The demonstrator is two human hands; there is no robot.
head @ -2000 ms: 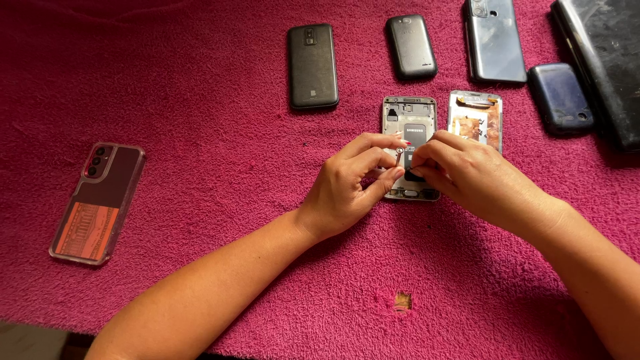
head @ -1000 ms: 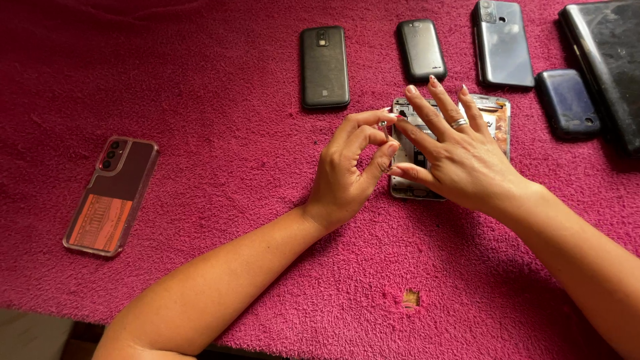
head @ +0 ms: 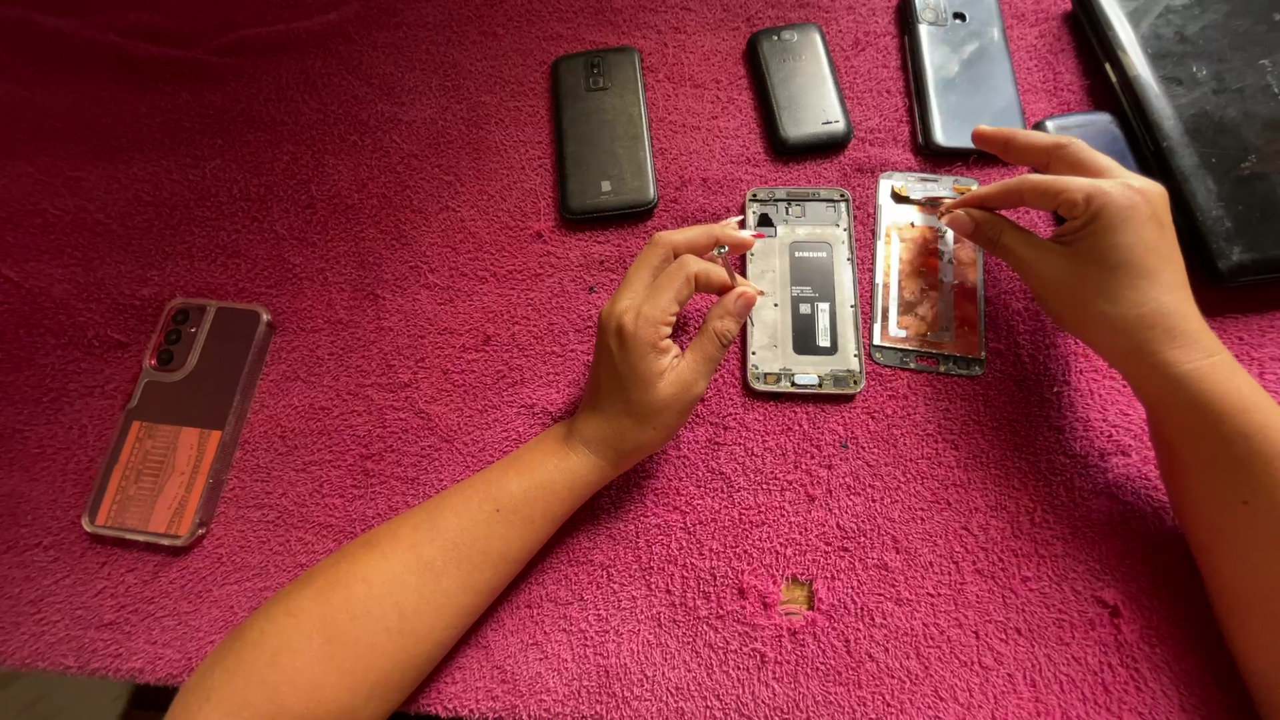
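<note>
My left hand (head: pixel 670 330) pinches a small thin metal tool (head: pixel 727 265) at the left edge of an opened Samsung phone frame (head: pixel 775 340). A black label with writing lies in the frame's middle. Right beside it is a detached phone screen assembly (head: pixel 935 290), its coppery back facing up and a flex cable near its top. Over the upper right of that assembly, my right hand (head: pixel 1090 230) has its thumb and index fingertips together; whether something tiny is between them cannot be made out.
A black phone (head: pixel 603 140), a smaller black phone (head: pixel 800 90), a grey-blue phone (head: pixel 965 80), a partly hidden dark blue phone (head: pixel 1090 135) and a large black device (head: pixel 1200 110) lie behind. A cased phone (head: pixel 180 420) lies left. The pink towel (head: pixel 797 597) has a hole.
My right hand has moved right, off the phone frame to above the screen assembly, uncovering the frame. My left hand stays by the frame's left edge with the thin tool.
</note>
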